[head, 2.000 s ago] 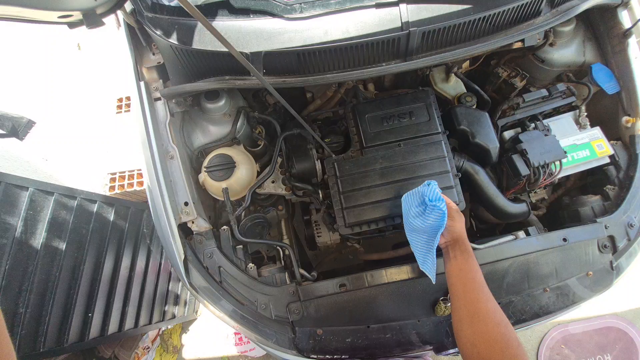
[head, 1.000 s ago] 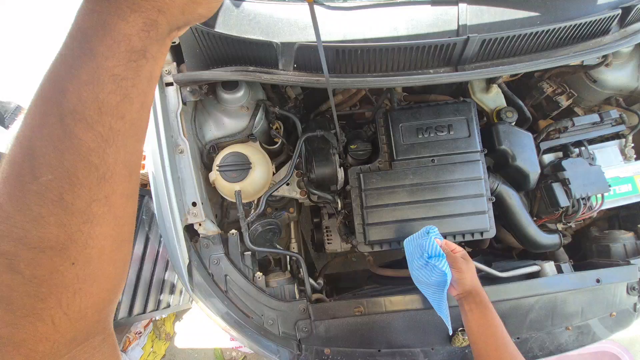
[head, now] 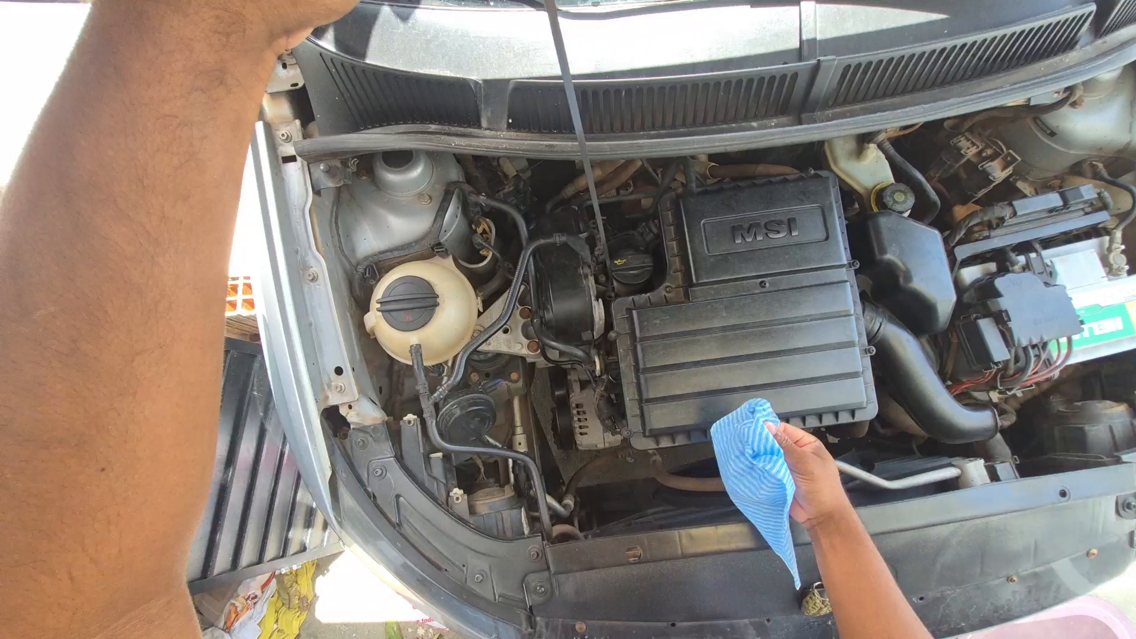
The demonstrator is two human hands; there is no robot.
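Observation:
A blue striped cloth (head: 754,475) hangs from my right hand (head: 808,475), pinched between thumb and fingers over the front edge of the engine bay. Behind it sits the black plastic engine cover (head: 745,355), close to the cloth. My left arm is raised across the left side of the view; only the edge of my left hand (head: 311,18) shows at the top, so its fingers and anything in them are hidden. A thin dark rod (head: 575,106) slants down from the top edge toward the black oil filler cap (head: 632,266).
The coolant expansion tank (head: 453,333) with its black cap stands at the left of the bay. A black air duct (head: 932,390) and the car battery (head: 1105,324) lie to the right. The front crossmember (head: 674,581) runs along the bottom, and a ribbed black panel (head: 257,470) lies outside the fender.
My left arm has come into view and reaches up past the left fender. My right hand still holds the cloth. The view has shifted nearer the engine.

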